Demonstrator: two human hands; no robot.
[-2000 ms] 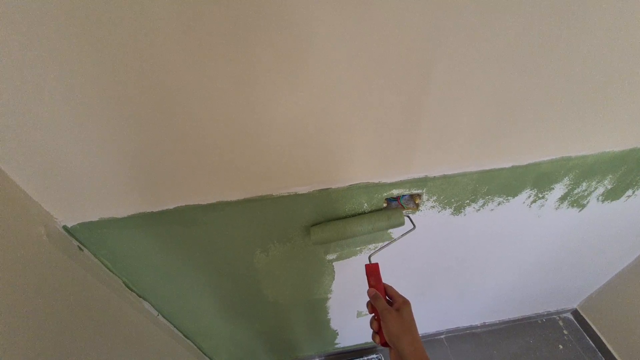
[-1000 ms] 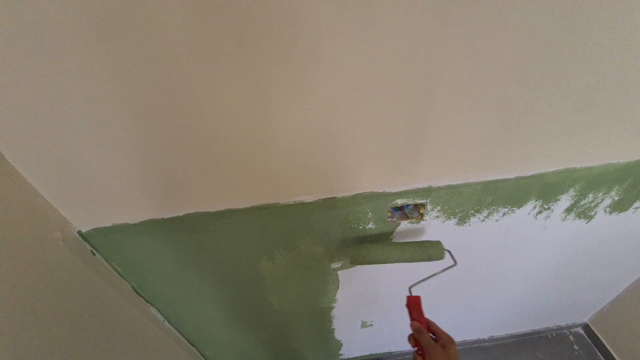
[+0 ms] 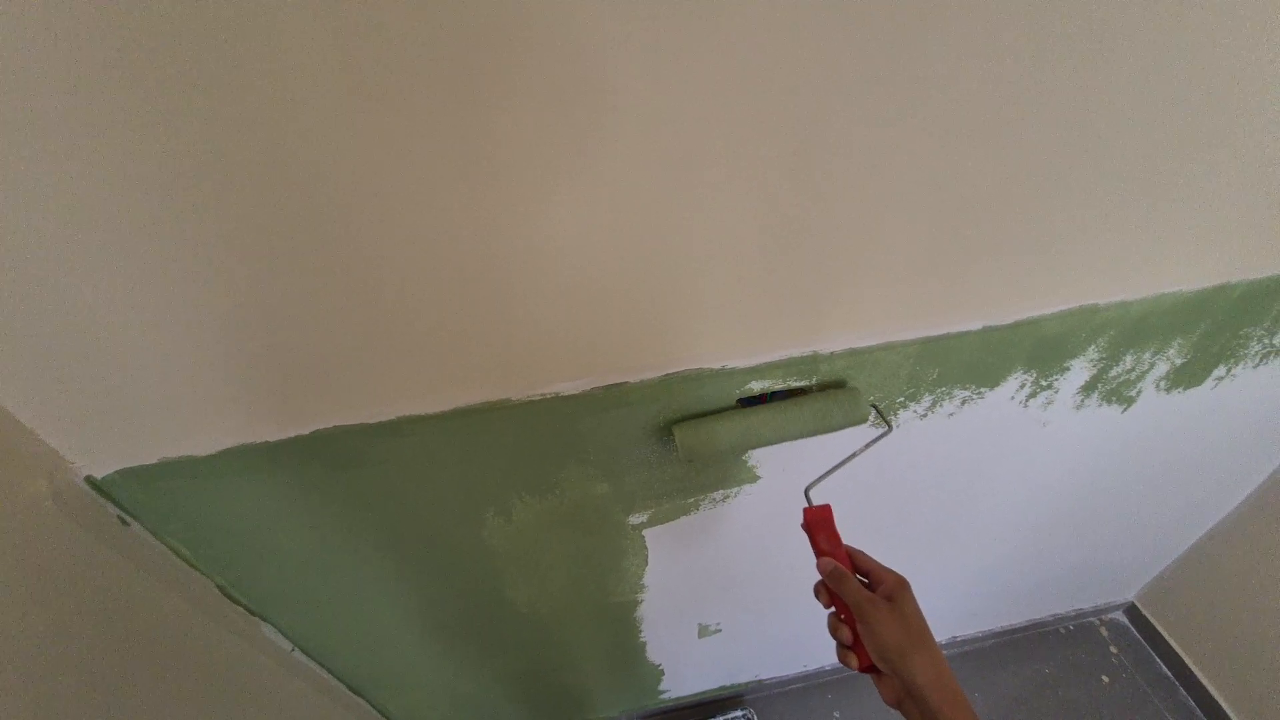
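Note:
My right hand (image 3: 880, 620) is closed around the red handle of a paint roller (image 3: 770, 422) at lower right of centre. The roller's bent metal frame rises from the handle to a sleeve covered in green paint. The sleeve lies at a slight tilt over the wall, just below and partly over a recessed wall box (image 3: 775, 397), whose lower part it hides; coloured bits show inside. Green paint (image 3: 400, 540) covers the wall's lower left and runs in a band to the right. Bare white wall (image 3: 960, 520) shows below the roller. My left hand is not in view.
Above the green band is a beige wall (image 3: 600, 200). Adjoining walls meet it at the left and right corners. The grey floor (image 3: 1050, 665) has light spots, and part of a paint-marked object (image 3: 737, 714) shows at the bottom edge.
Since one second ago my right hand has moved the roller up the wall, from below the wall box to partly over it. Green paint now covers more of the wall below the box.

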